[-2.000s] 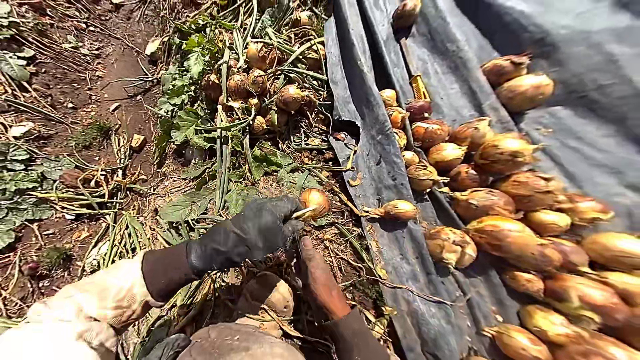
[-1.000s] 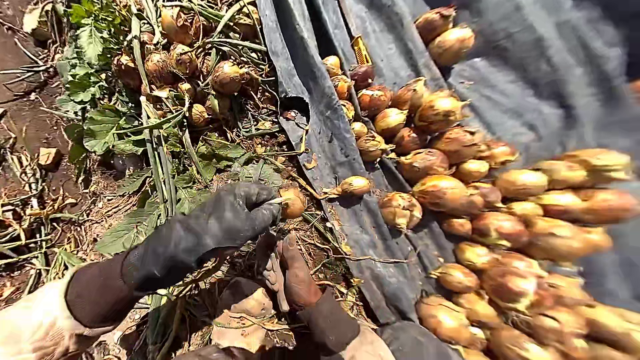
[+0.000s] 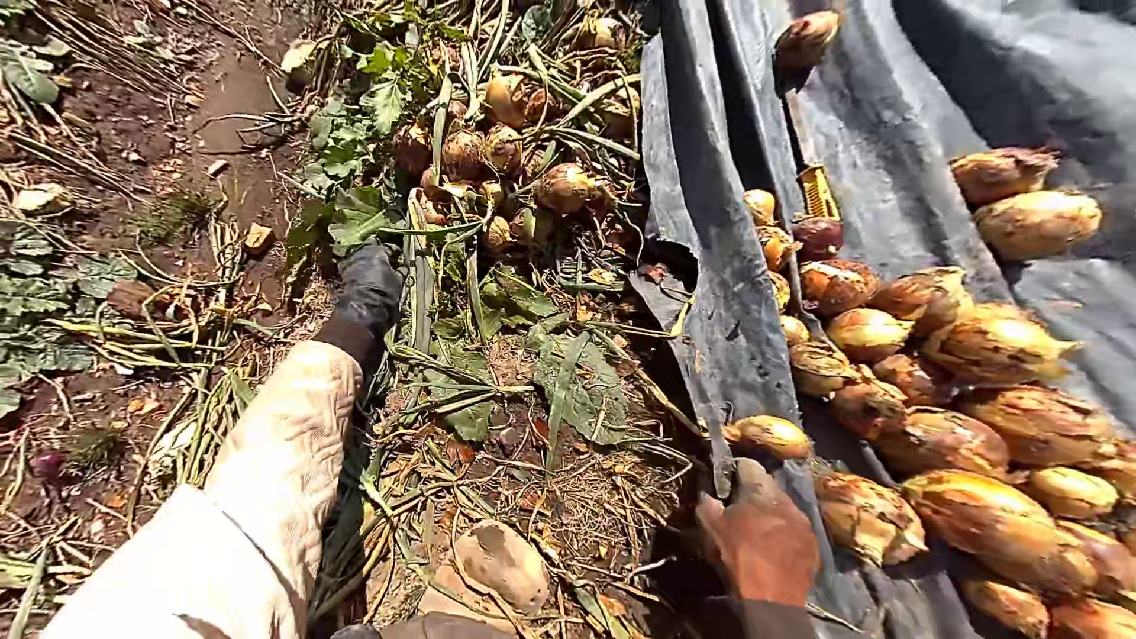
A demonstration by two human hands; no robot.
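Observation:
My left hand [image 3: 371, 282], in a black glove, reaches into the green leaves left of the pulled onions [image 3: 506, 151]; its fingers are partly hidden, and no onion shows in it. My bare right hand [image 3: 765, 537] is closed at the near edge of the dark tarp [image 3: 732, 302]. A narrow grey blade [image 3: 723, 472] seems to stick up from its fingers; the handle is hidden. Just above that hand, a small yellow onion [image 3: 772, 437] lies on the tarp edge. Many loose onions [image 3: 985, 515] are piled on the tarp to the right.
A yellow-handled tool [image 3: 818, 193] lies on the tarp beside the upper onions. Cut or dry stalks [image 3: 177, 328] and leaves cover the soil at left. A pale stone [image 3: 501, 564] sits low in the middle. Folds run along the tarp.
My left hand has moved up and left into the leaves, away from my right hand; the small onion it held is no longer seen in it. My right hand has moved right to the tarp edge.

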